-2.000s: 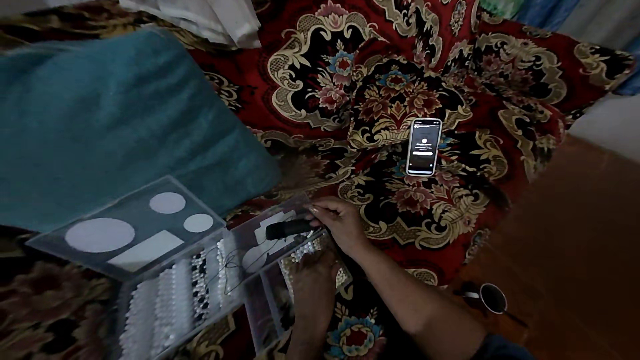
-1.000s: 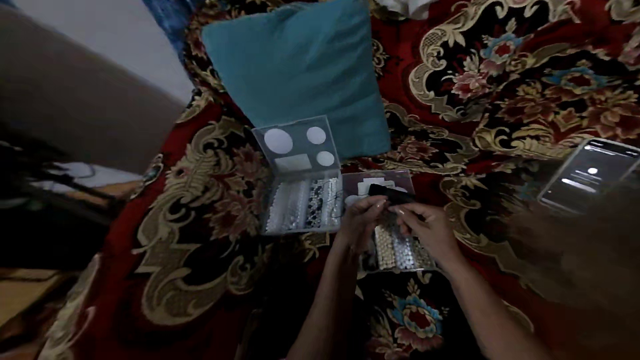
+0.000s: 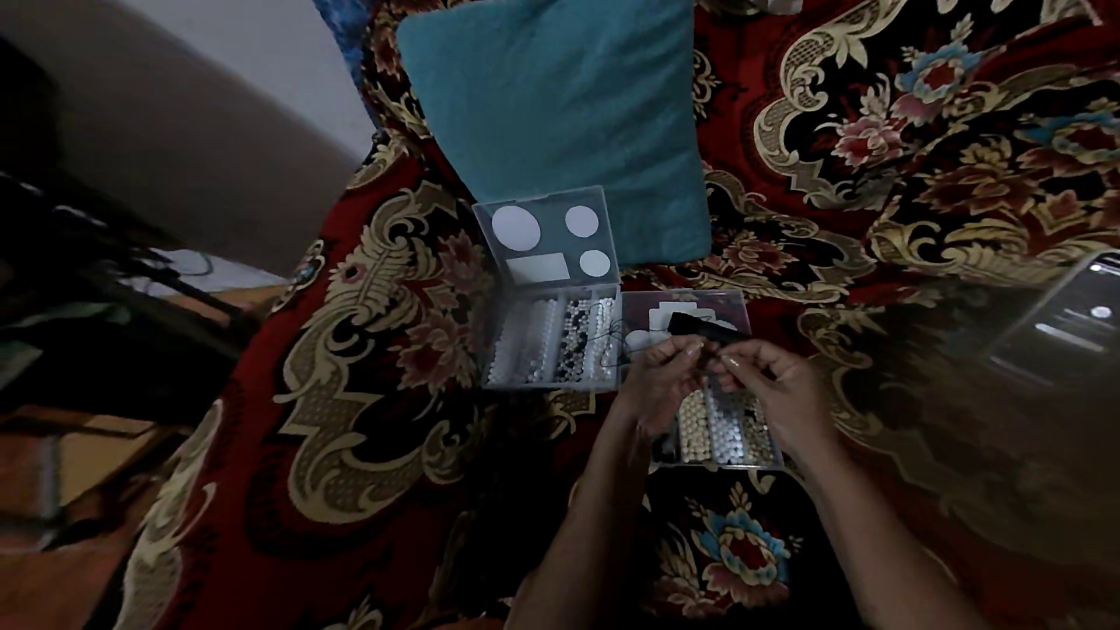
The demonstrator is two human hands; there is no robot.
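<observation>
My left hand (image 3: 658, 381) and my right hand (image 3: 774, 381) meet over the right bead box, fingertips pinched close together. What lies between the fingertips is too small and dark to tell. Just above them is a black object (image 3: 700, 327), its kind unclear, with thin dark thread (image 3: 608, 334) trailing left. The left clear plastic box (image 3: 549, 386) holds rows of white and dark beads (image 3: 575, 337); its raised lid (image 3: 553, 236) bears white round and rectangular labels. Below my hands, the right plastic box (image 3: 744, 466) holds cream beads (image 3: 696, 429) and silvery beads (image 3: 726, 430).
A teal cushion (image 3: 569, 114) stands behind the boxes on a red, black and gold floral cover (image 3: 376, 350). At the right edge a translucent, ghosted phone (image 3: 1063, 319) shows. Dark metal legs or bars (image 3: 166, 276) stand at the left, above a tiled floor (image 3: 105, 464).
The view has swung well to the left. My left hand, which was low over the right box's beads two seconds ago, has come up beside my right hand.
</observation>
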